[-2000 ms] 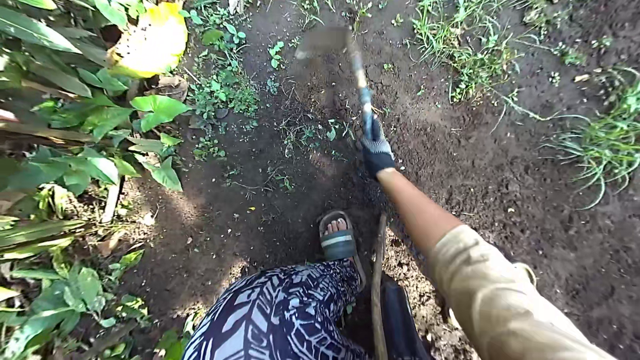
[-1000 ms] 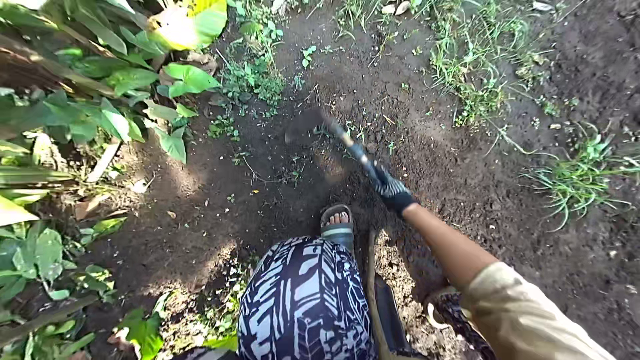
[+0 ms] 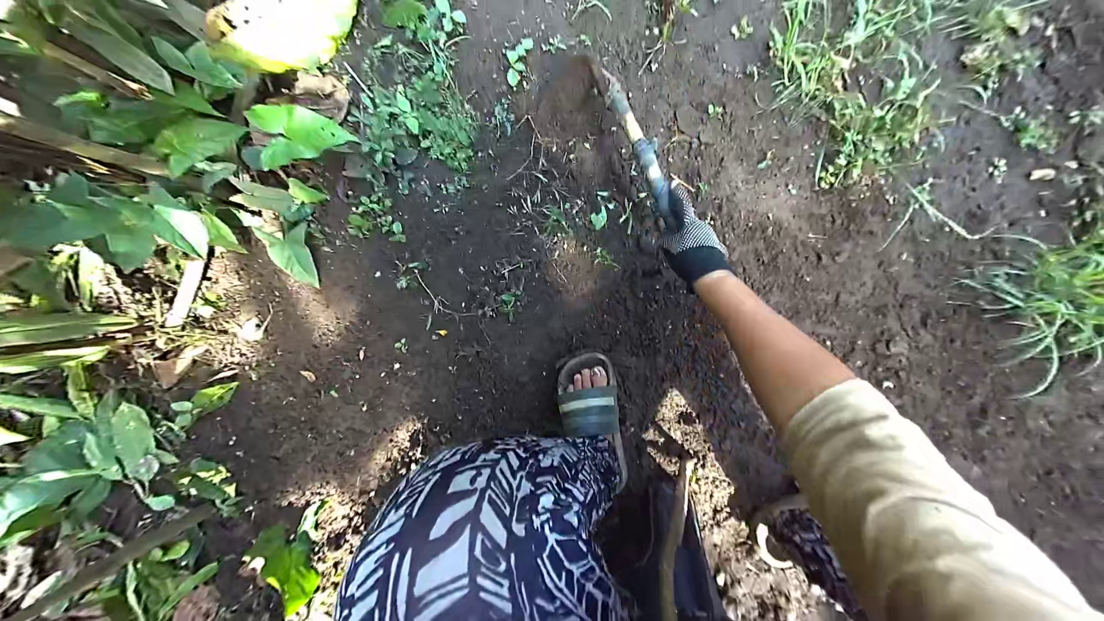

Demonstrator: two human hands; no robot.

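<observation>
My right hand (image 3: 690,237), in a dark glove with a dotted light pattern, grips the handle of a short hand hoe (image 3: 634,129). The hoe reaches up and to the left from the glove. Its brown, blurred metal head (image 3: 573,82) is over the dark soil; whether it touches the ground I cannot tell. Small green weeds (image 3: 601,211) grow in the soil left of the glove. My left hand is out of view.
My sandalled foot (image 3: 588,401) stands on bare soil below the hoe. Broad-leaved plants (image 3: 297,134) crowd the left side. Grass clumps (image 3: 1069,289) grow at the right. Beside my leg, a curved wooden stick (image 3: 677,539) lies over a dark object.
The hoe has swung between the frames, its head lower a second ago and now farther up, away from my foot. My right hand has stayed closed on the handle.
</observation>
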